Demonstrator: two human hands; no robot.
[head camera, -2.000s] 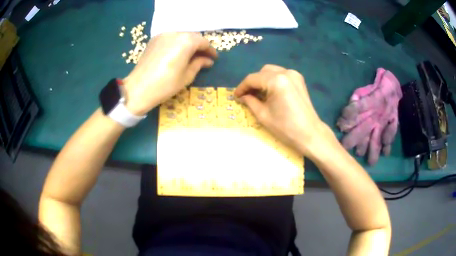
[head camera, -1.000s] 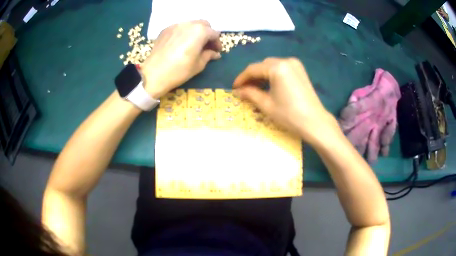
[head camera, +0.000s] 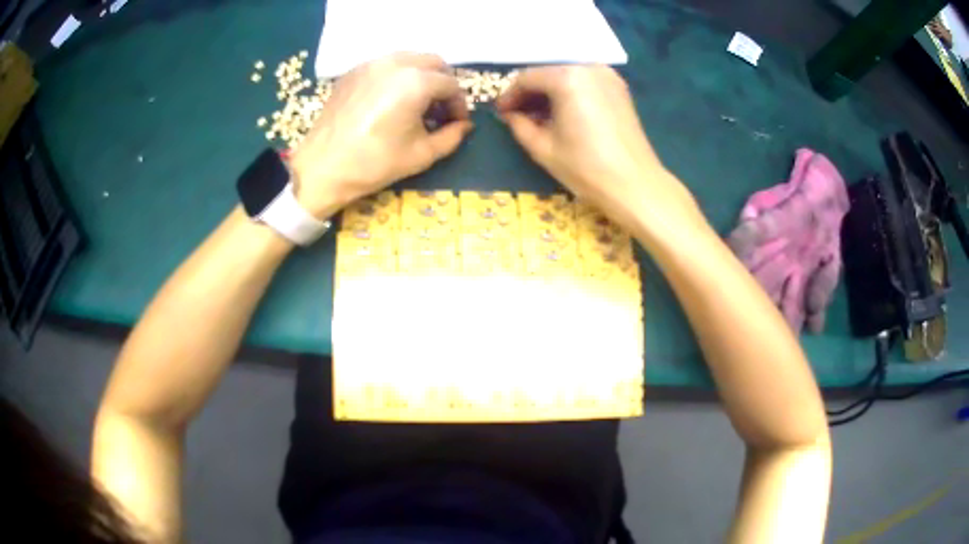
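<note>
A yellow PCB panel (head camera: 487, 351) lies flat at the mat's near edge, its middle glared white. Small silvery fitted components (head camera: 489, 216) sit in rows on its far part. Loose cream components (head camera: 292, 101) lie in a pile beyond it, partly hidden by my hands. My left hand (head camera: 388, 128) is over the pile, thumb and fingertips bent close together. My right hand (head camera: 579, 122) is at the pile's right part, fingertips pinched near the pieces. Whether either hand holds a small piece cannot be seen.
A white sheet or flat bag (head camera: 473, 32) lies beyond the pile. Pink gloves (head camera: 795, 239) lie at right, beside a black device (head camera: 898, 250) with cables. A black slotted rack (head camera: 37, 228) is at far left. A green post (head camera: 877, 43) stands at back right.
My right hand has moved from the panel's far edge forward to the pile. My left hand has stayed over the pile, shifted slightly right since the oldest frame.
</note>
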